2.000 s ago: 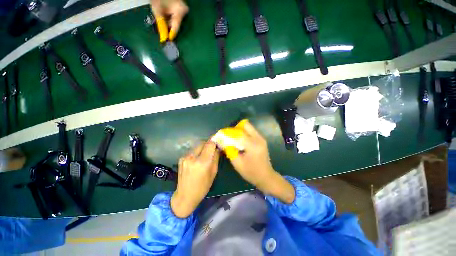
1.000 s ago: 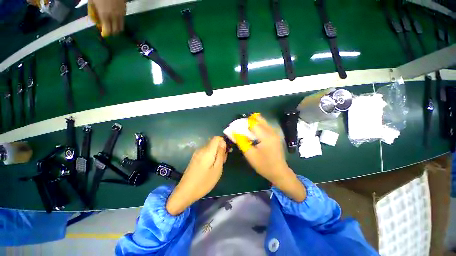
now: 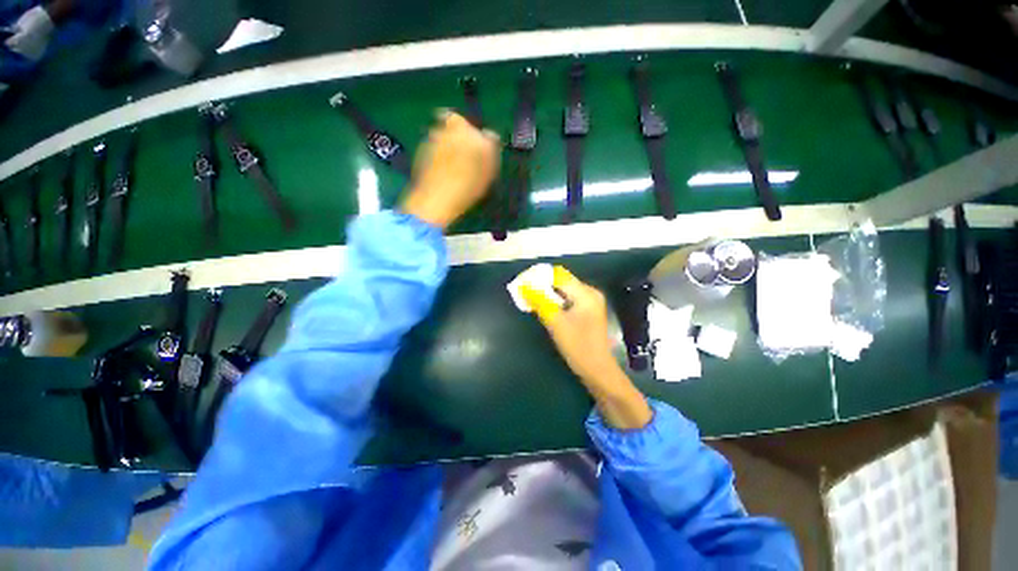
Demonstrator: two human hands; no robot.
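My left hand is over the green belt, at the middle of a black wristwatch. The strap shows above and below the hand. The hand hides the case, and I cannot tell whether the fingers hold it. My right hand is above the bench, with yellow on its fingers, pinching a white cleaning wipe. No watch shows under the wipe.
More watches lie along the belt, and others are heaped at the bench's left. Right of my hand are a black item, loose wipes, a silver dispenser and a bagged wipe stack.
My left hand has left my right hand and reached forward onto the belt. The other worker's hand is gone from the belt. My right hand stays over the bench with the wipe.
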